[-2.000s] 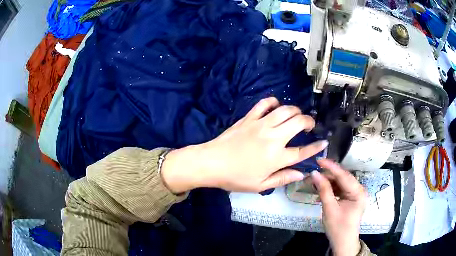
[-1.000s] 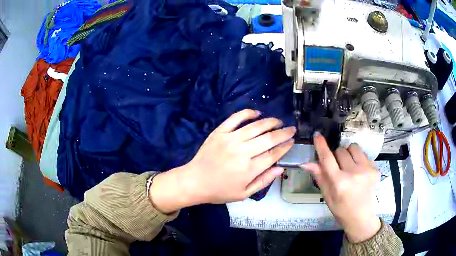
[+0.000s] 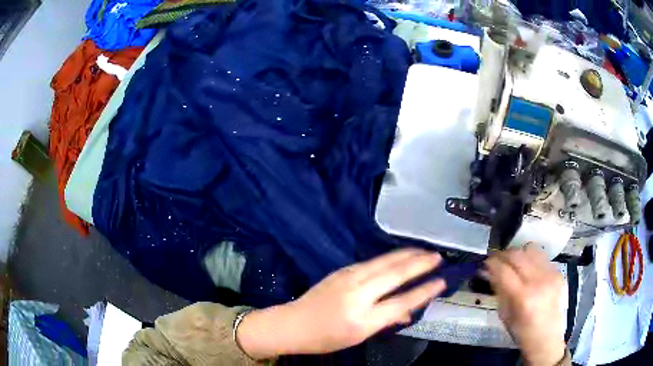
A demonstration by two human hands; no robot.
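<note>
A large heap of thin navy fabric [image 3: 272, 136], specked with white lint, lies left of the overlock machine [image 3: 573, 107]. My left hand [image 3: 351, 304] is at the heap's lower right corner, with navy cloth between and under its fingers. My right hand [image 3: 528, 297] is blurred and pinches the end of a narrow navy strip just below the presser foot area [image 3: 505, 175]. The strip runs between both hands in front of the cloth plate [image 3: 433, 157], which shows bare and pale.
Red and orange scissor handles [image 3: 627, 264] lie on white paper at the right. Grey tension knobs [image 3: 598, 193] line the machine front. Orange-red fabric [image 3: 82, 107] and bright blue fabric [image 3: 118, 25] are at upper left. A blue part [image 3: 447, 55] sits behind the cloth plate.
The navy cloth has come away from the presser foot and off the cloth plate. Both hands have moved down toward the table's front edge, holding the cloth between them. The view has shifted.
</note>
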